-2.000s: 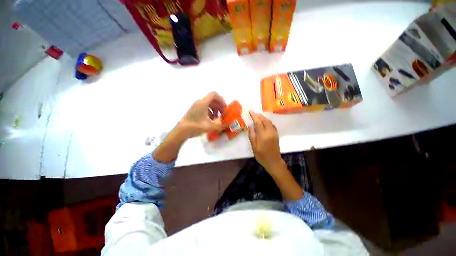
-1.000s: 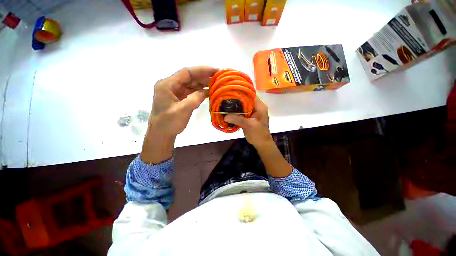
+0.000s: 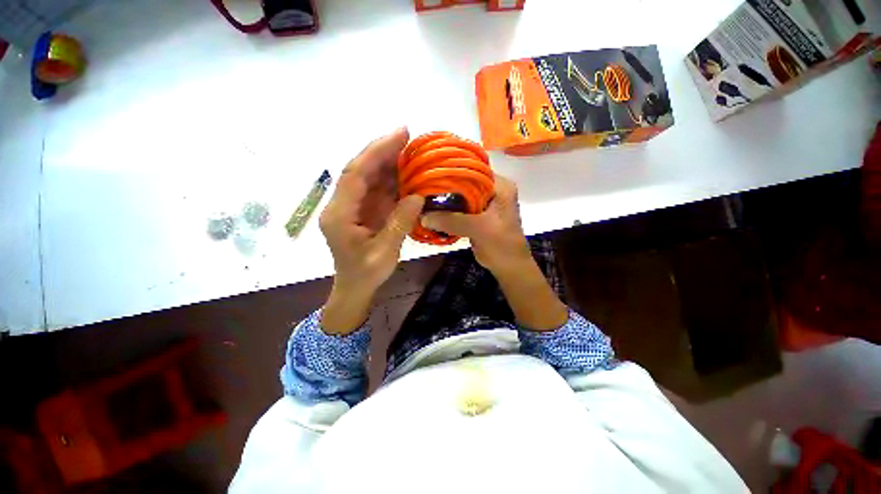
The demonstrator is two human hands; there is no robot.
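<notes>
An orange coil (image 3: 446,166) is held up between my two hands over the table's front edge. A black fitting (image 3: 444,205) shows in its middle. My left hand (image 3: 367,212) touches the coil's left side, its thumb at the black fitting. My right hand (image 3: 491,227) grips the coil's lower right, its thumb across the fitting. My fingers behind the coil are hidden.
An orange and dark grey carton (image 3: 577,100) lies right of the coil. A white display carton (image 3: 773,56) stands at far right. A yellow-green tool (image 3: 309,205) and several clear discs (image 3: 221,227) lie at left. A tape roll (image 3: 60,64) is far left. A red stool (image 3: 126,415) is below.
The orange coil has come into both hands; the small orange-red piece held two seconds ago is out of sight. The yellow-green tool now shows on the table. The left thumb has moved onto the coil's fitting.
</notes>
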